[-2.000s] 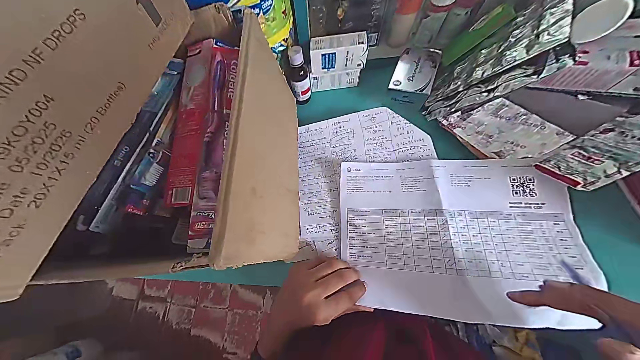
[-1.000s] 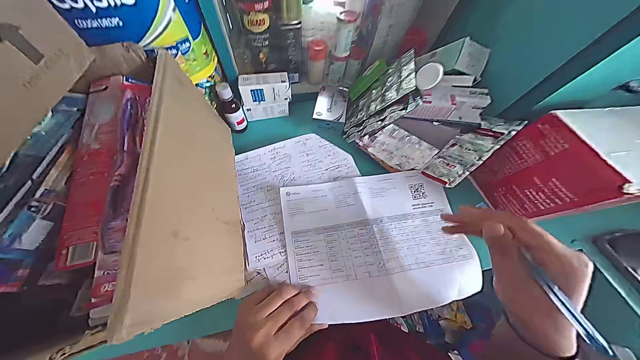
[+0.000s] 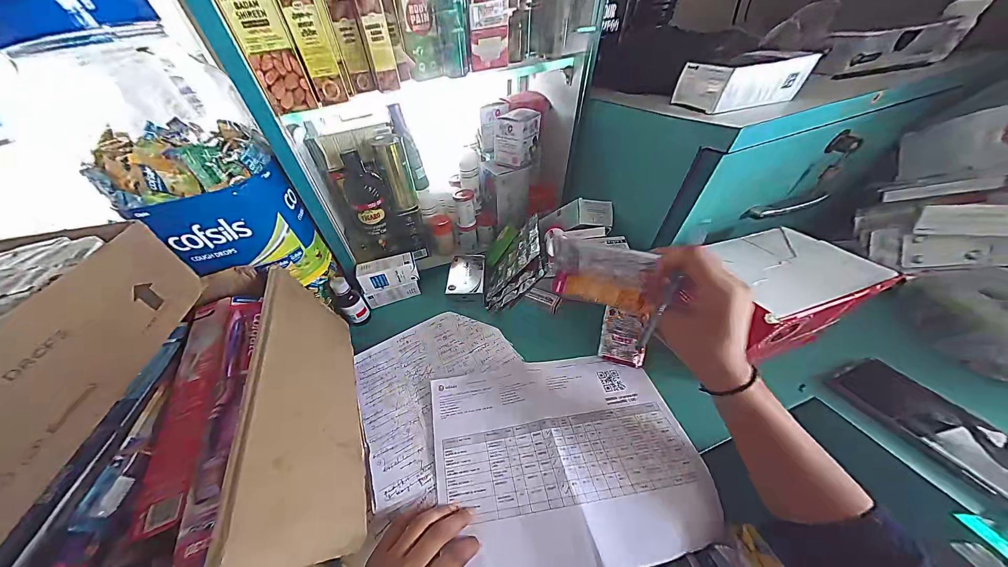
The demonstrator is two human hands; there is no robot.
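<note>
My left hand (image 3: 429, 537) rests, fingers bent, on the lower left edge of a printed sheet with a table (image 3: 567, 449). That sheet partly overlaps a handwritten page (image 3: 425, 370). Above the counter, my right hand (image 3: 701, 307) pinches a flat orange and clear medicine pack (image 3: 602, 276), with a pen (image 3: 660, 315) also held in the fingers. Just below the hand, a blister strip (image 3: 624, 335) touches the top of the printed sheet. Behind lie a dark green-and-silver stack of strips (image 3: 516, 264) and a small white carton (image 3: 465, 276).
An open cardboard box (image 3: 295, 425) of toothbrush and toothpaste packs stands at left. Behind it are a cough-drop jar (image 3: 228, 228) and a small brown bottle (image 3: 349, 302). A lit glass cabinet (image 3: 441, 94) stands at the back, a red-and-white box (image 3: 803, 276) and a dark tray (image 3: 921, 417) at right.
My right hand has moved from over the printed sheet to the strips behind it and has picked up a medicine pack. My left hand stays at the sheet's edge. The view has tilted upward.
</note>
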